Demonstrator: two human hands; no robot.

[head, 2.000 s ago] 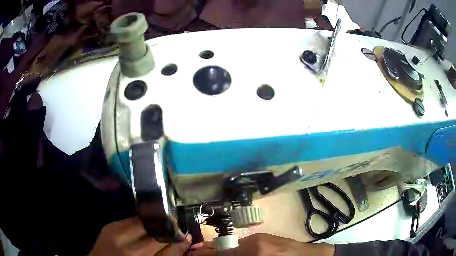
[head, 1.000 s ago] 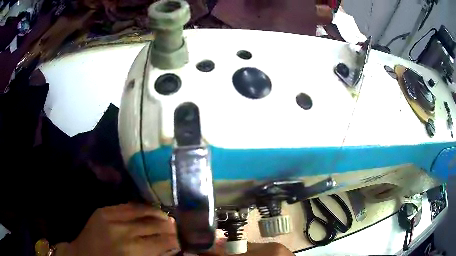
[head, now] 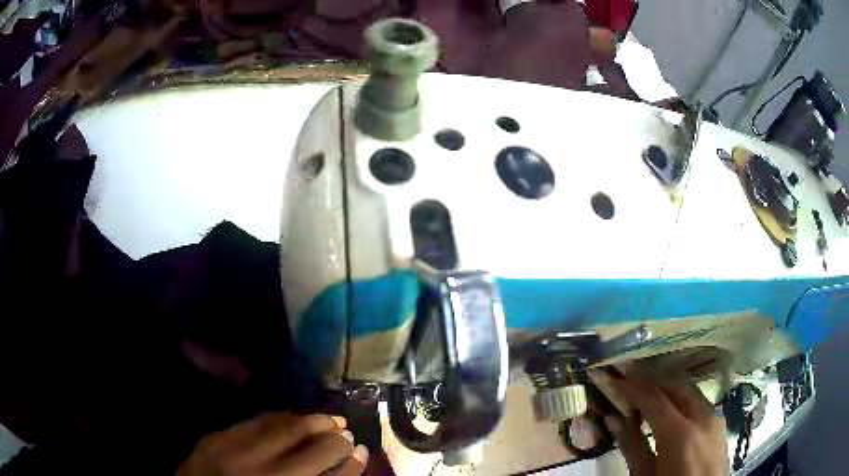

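Observation:
The black cloth lies left of the white sewing machine head and reaches its left end. My left hand is at the bottom edge of the picture, partly cut off, its fingers closed on the black cloth just left of the take-up lever guard. The needle and presser foot are hidden. My right hand is under the machine arm at the shears. Its fingertips are partly hidden by the head, so its grip cannot be told. Only part of a black shears loop shows.
The tension knob sticks out from the head's front. A pale green-grey ribbed knob stands on top. A maroon fabric pile lies behind the machine. A small dark tool lies at the bed's right end.
My right hand has moved right, from near the needle area to the shears, and now covers part of them. My left hand stays at the cloth. The view has shifted left.

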